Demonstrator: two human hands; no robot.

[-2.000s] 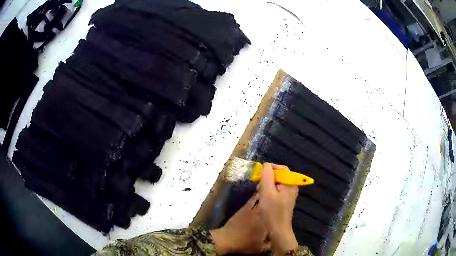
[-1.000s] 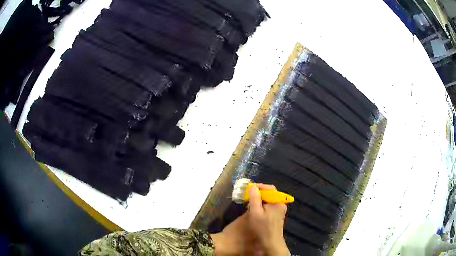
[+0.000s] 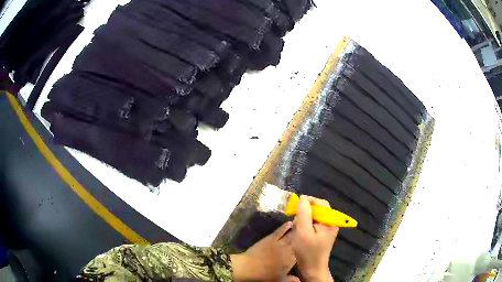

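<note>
My right hand point(image 3: 315, 237) holds the yellow handle of a flat paintbrush point(image 3: 322, 212). Its whitish bristles point left and rest at the board's left glue edge, by the strip ends. My left hand point(image 3: 264, 254), in a camouflage sleeve, lies low over the nearest strips; its fingers are partly hidden by the right hand. Black fabric strips point(image 3: 366, 132) lie side by side across the brown gluing board point(image 3: 275, 160). Whitish glue coats their ends along both long sides. The board's near end is cut off by the frame.
A large overlapping pile of black strips point(image 3: 137, 66) lies left of the board, some ends smeared whitish. A second black pile point(image 3: 41, 36) is farther left. A translucent whitish item point(image 3: 468, 269) is at lower right. Dark floor with a yellow line point(image 3: 77, 184) borders the table.
The view has shifted, showing more floor at left. The brush went from the glue edge to upright there, then tilted flatter again, with its handle pointing right. My left hand stays on the near strips.
</note>
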